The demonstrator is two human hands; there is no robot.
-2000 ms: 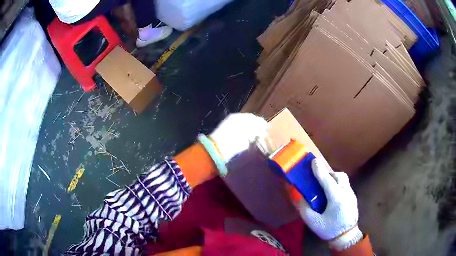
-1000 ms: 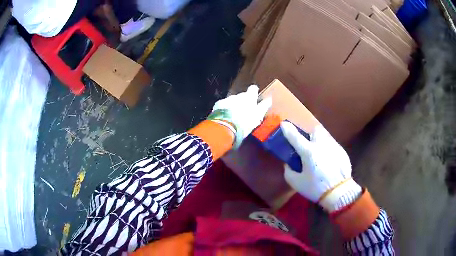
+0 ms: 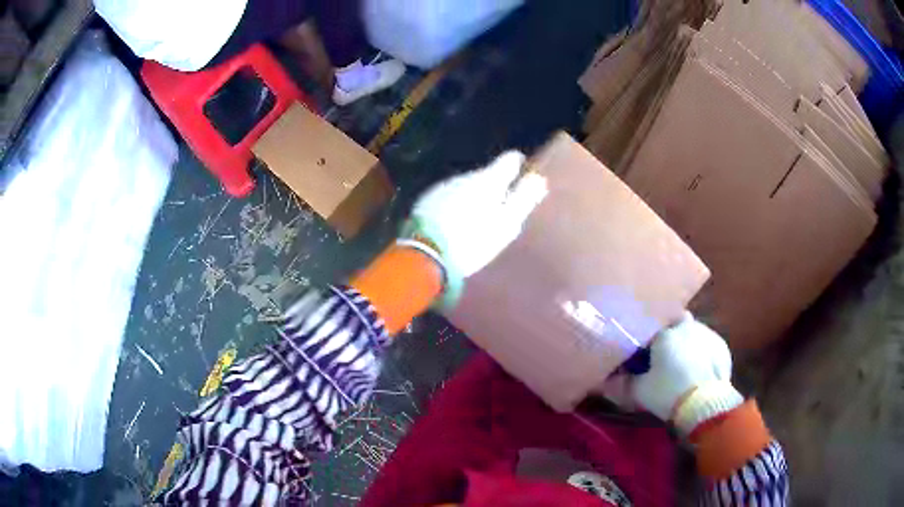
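Note:
A brown carton [image 3: 585,257] is above my maroon-aproned lap, tilted, with a broad face towards me and a shiny strip of tape near its lower right part. My left hand [image 3: 476,223], in a white knit glove, holds the carton's upper left side. My right hand [image 3: 684,371], also gloved, is at the carton's lower right edge, closed around the tape gun [image 3: 642,360]. Only a small dark blue part of the tape gun shows; the rest is hidden by my hand and the carton.
Flat carton blanks [image 3: 753,188] lean in a stack at the right, with a blue crate [image 3: 860,45] behind. Another carton [image 3: 322,163] stands on the littered floor by a red stool [image 3: 213,124]. White wrapped bundles [image 3: 74,267] lie at the left. Another person's shoe [image 3: 367,81] shows at the top.
The carton has been turned so a broad face shows. My right hand with the tape gun has moved from the carton's top to its lower right edge. The view has shifted left.

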